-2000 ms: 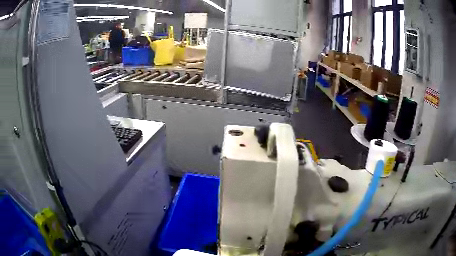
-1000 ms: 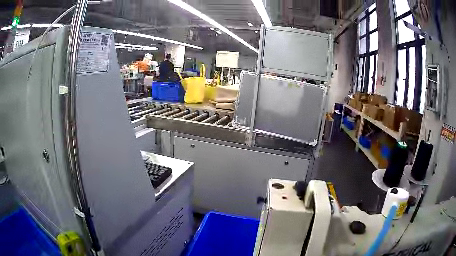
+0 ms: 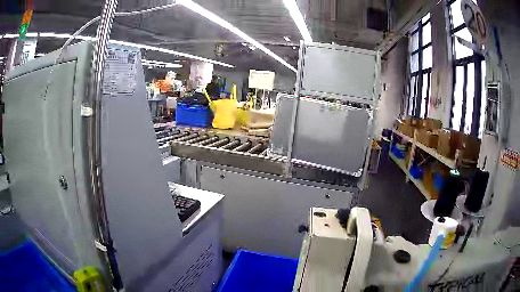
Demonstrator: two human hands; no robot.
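Observation:
The off-white sewing machine head (image 3: 328, 251) stands at the lower right, cut off by the bottom edge. A pale curved bar (image 3: 358, 248) rises at its near end. A light-blue hose (image 3: 429, 265) curves down over the arm, beside a white bottle or spool (image 3: 442, 231) with a yellow label. Two black thread cones (image 3: 449, 193) stand behind the arm. A blue bin (image 3: 259, 272) sits left of the machine head; the visible part shows no contents. Neither of my hands is in the picture.
A grey cabinet (image 3: 134, 188) and a keyboard (image 3: 185, 206) on a white top are at left. Another blue bin (image 3: 31, 271) is at the lower left corner. A roller conveyor (image 3: 228, 144) crosses behind, with a yellow bag (image 3: 224, 113). Shelves of cartons (image 3: 423, 138) stand at right.
The view has tilted up and turned left, so the machine sits lower and further right in the picture. The person beyond the conveyor is now mostly hidden behind the yellow bag and blue bin.

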